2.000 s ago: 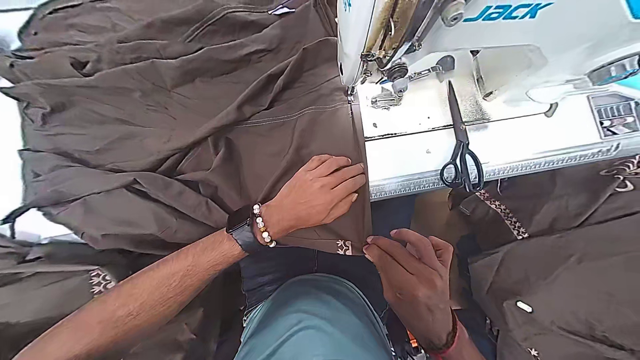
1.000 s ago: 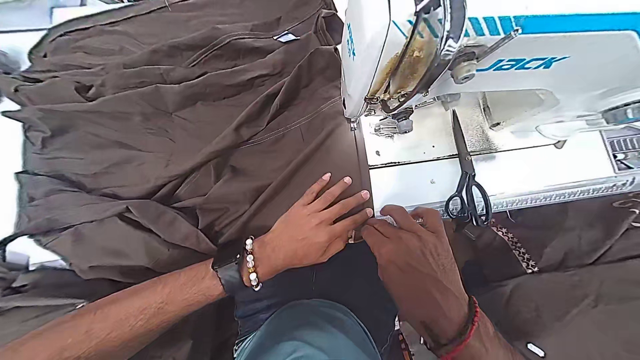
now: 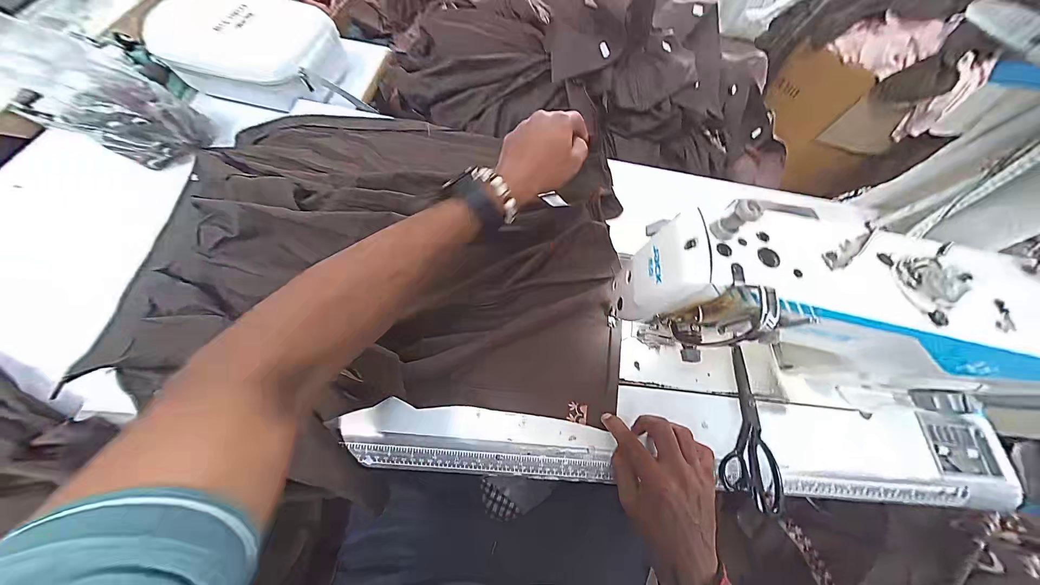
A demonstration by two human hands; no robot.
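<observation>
A dark brown garment lies spread over the table, its right edge running under the needle area of a white Jack sewing machine. My left hand, with a dark watch and a beaded bracelet at the wrist, is closed at the garment's far part, near a small white tag; its fingers seem to grip the cloth. At the garment's near right corner, beside a light embroidered motif, my right hand pinches the edge between thumb and fingers. Black-handled scissors lie to the right of that hand, blades pointing toward the machine.
A ruler strip runs along the table's front edge. More brown garments are heaped behind the table. A white zip case and a clear plastic bag stand at the back left. A cardboard box is at the back right.
My left hand has moved from the near hem to the far part of the garment. My right hand stays at the near right corner. The view has shifted to show more of the table's far side.
</observation>
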